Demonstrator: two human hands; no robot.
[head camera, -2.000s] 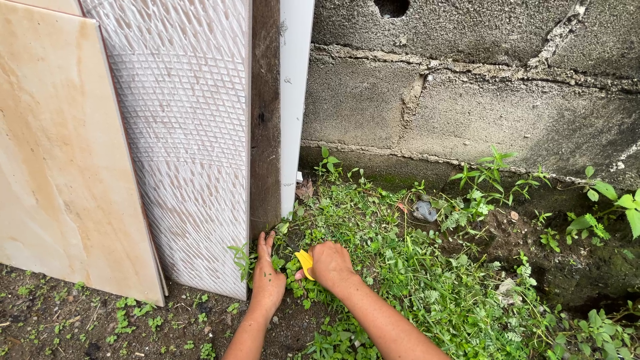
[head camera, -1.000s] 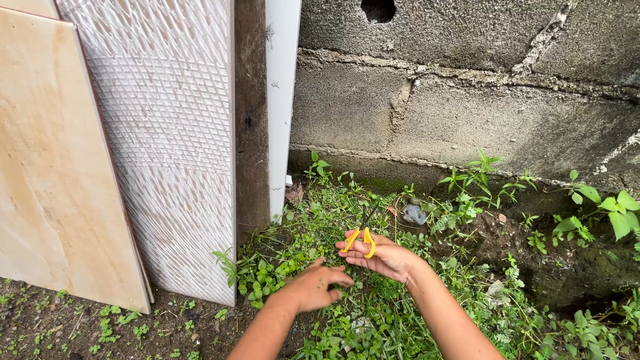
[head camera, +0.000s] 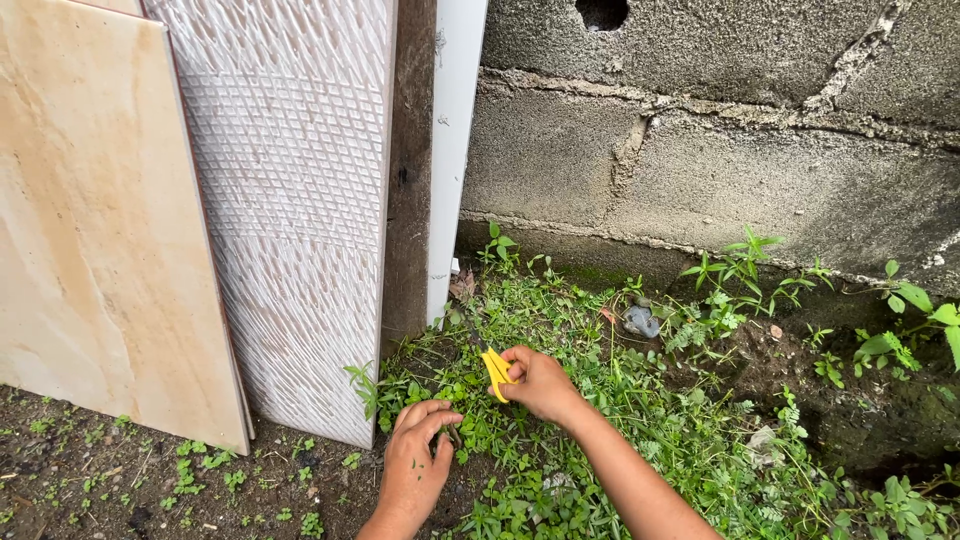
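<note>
My right hand (head camera: 541, 384) grips a pair of scissors with yellow handles (head camera: 495, 373). Their dark blades point up and left into the low weeds (head camera: 555, 322) near the foot of a white board. My left hand (head camera: 420, 454) is low among the weeds, below and left of the scissors, with its fingers curled and bits of green leaf stuck to its back. Whether anything lies between its fingers cannot be told. A small leafy plant (head camera: 364, 388) stands at the bottom corner of the textured tile, just above my left hand.
A beige marbled tile (head camera: 105, 225), a white textured tile (head camera: 300, 187), a dark wooden plank (head camera: 409, 172) and a white board (head camera: 452, 150) stand upright at the left. Behind the weeds rises a concrete block wall (head camera: 675, 172). A grey stone (head camera: 641, 321) lies near its base.
The scissors, earlier held with the handles spread, now point up and left, nearer the white board. My left hand has turned upward, and its fingers are more curled than a second ago.
</note>
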